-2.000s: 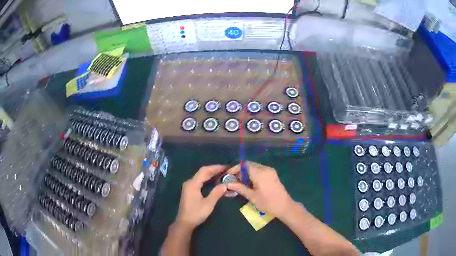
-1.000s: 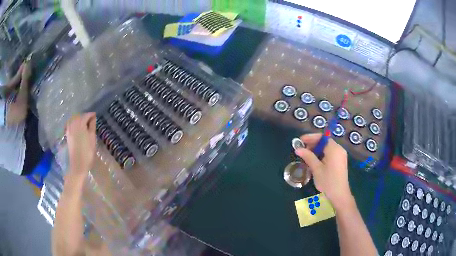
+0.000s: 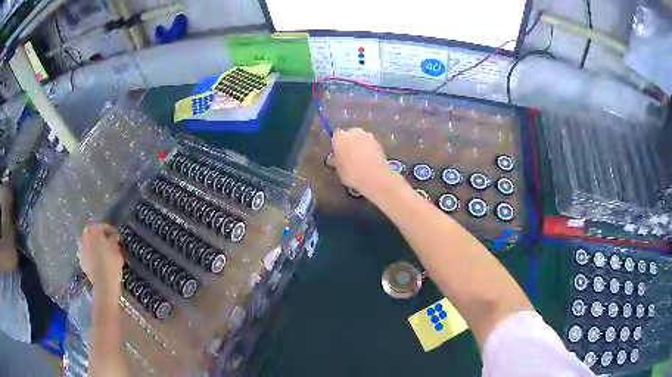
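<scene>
My right hand [image 3: 359,163] is over the left part of the centre blister tray [image 3: 471,140], with the blue pen tool [image 3: 324,121] sticking up from its fingers. A round component [image 3: 329,160] shows partly beside its fingertips; whether they touch it is unclear. My left hand [image 3: 102,254] is at the left end of the rows of standing discs [image 3: 151,294] in the left blister tray [image 3: 243,166]; its fingertips are small and blurred, and I cannot tell if they hold a disc. The shiny ring-shaped fixture [image 3: 402,280] lies on the green mat [image 3: 331,316].
A yellow sticker sheet [image 3: 436,324] with blue dots lies beside my right forearm. The right blister tray [image 3: 611,305] holds discs in a grid. Empty ribbed trays [image 3: 604,162] stand rear right. Spare sticker sheets [image 3: 236,92] lie rear left. A red wire [image 3: 354,82] crosses the centre tray's back edge.
My right hand has moved from above the ring fixture up and left over the centre tray, carrying the pen tool. My left hand stays at the left tray. The view has turned back towards the right.
</scene>
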